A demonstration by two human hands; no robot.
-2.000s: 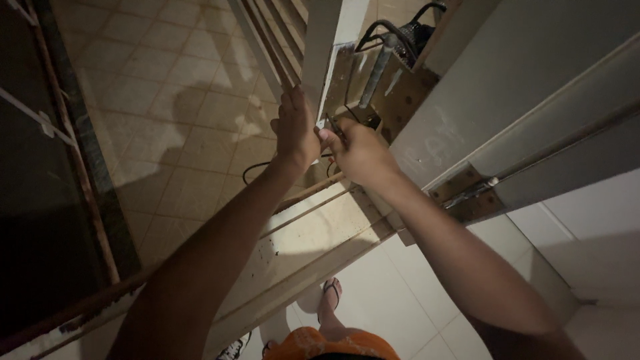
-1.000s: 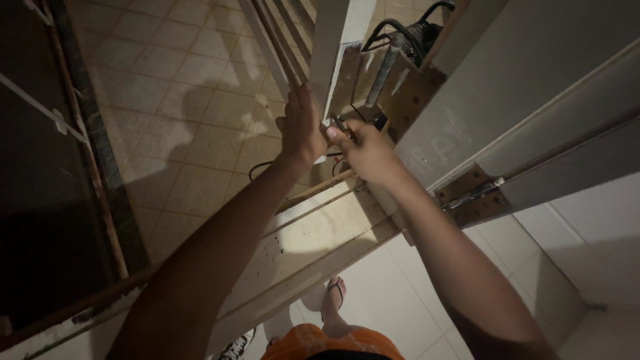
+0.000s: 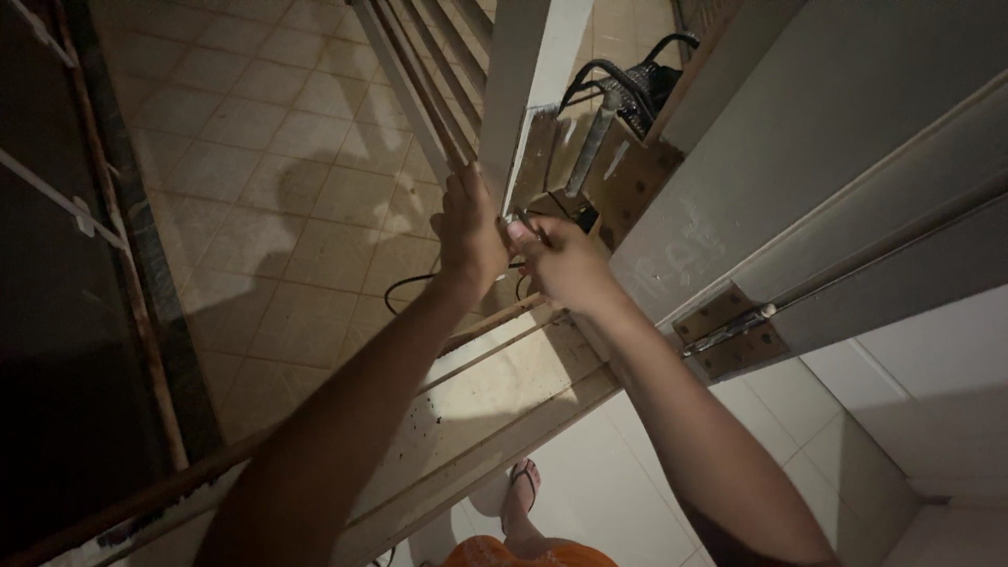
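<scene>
My left hand [image 3: 471,232] is closed around the lower edge of a slatted panel [image 3: 441,87], beside a pale upright frame [image 3: 516,71]. Just right of it, my right hand [image 3: 563,260] pinches a small, slim dark thing between thumb and fingers; what it is cannot be told. The two hands are close together at the frame's end. Beyond the right hand is bare brown wood [image 3: 587,153] with a metal hinge barrel [image 3: 591,150] and an opening with dark wires. A thin black cable [image 3: 391,291] loops out below my left hand.
A black woven bag with handles [image 3: 642,87] lies behind the frame. A grey door [image 3: 732,165] with a metal hinge [image 3: 728,331] stands at right. A pale wooden sill [image 3: 488,402] crosses below my hands, near my sandalled foot [image 3: 521,488]. Dark glass panelling [image 3: 63,315] is at left.
Both hands stay at the same spot on the frame, with the right fingers shifting slightly. Nothing has plainly been let go.
</scene>
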